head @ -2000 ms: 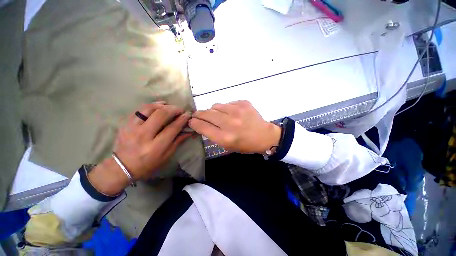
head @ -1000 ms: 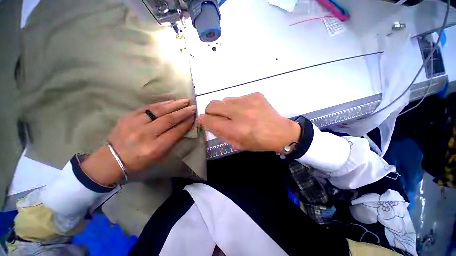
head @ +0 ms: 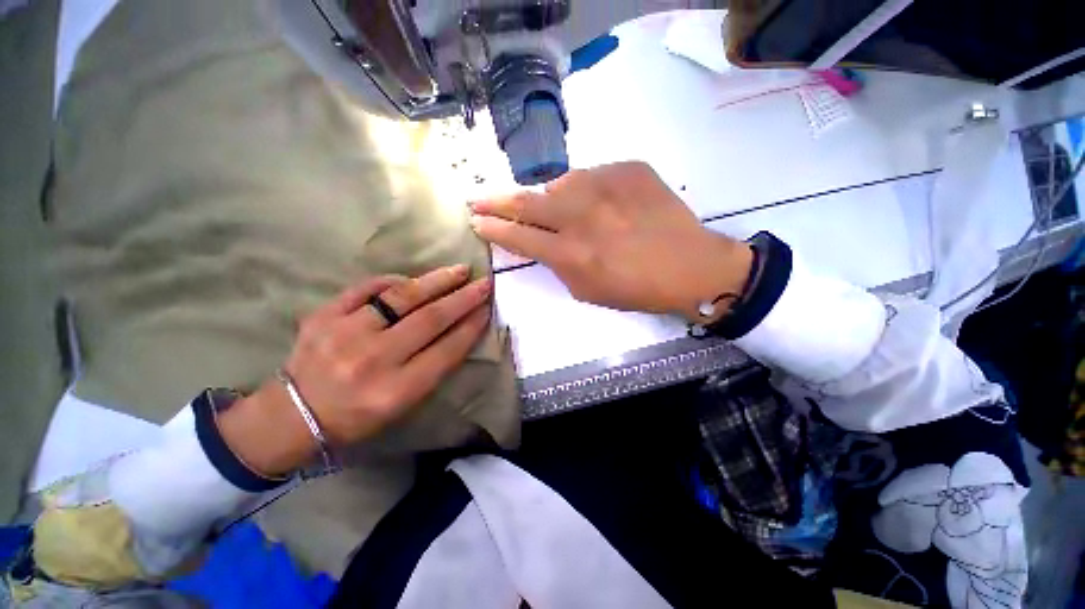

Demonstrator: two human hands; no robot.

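A khaki cut panel lies on the white machine table, its right edge running down from near the needle area of the sewing machine. My left hand lies flat on the panel near this edge, fingers pointing right. My right hand has its fingertips at the panel's edge, higher up and near the lit needle area; whether they pinch the cloth is hard to tell. The blue-grey cylinder hangs just above my right fingers. The needle itself is hard to make out in the bright light.
A ruler strip runs along the table's front edge. A pink pen lies beyond the machine's right side, partly under a dark object. A white plastic bag hangs at the right edge. Blue material is low left. Checked cloth is low right.
My right hand has moved up along the panel's edge, towards the needle area. My left hand stays on the cloth. The view has shifted, showing more of the machine and a dark object at top right.
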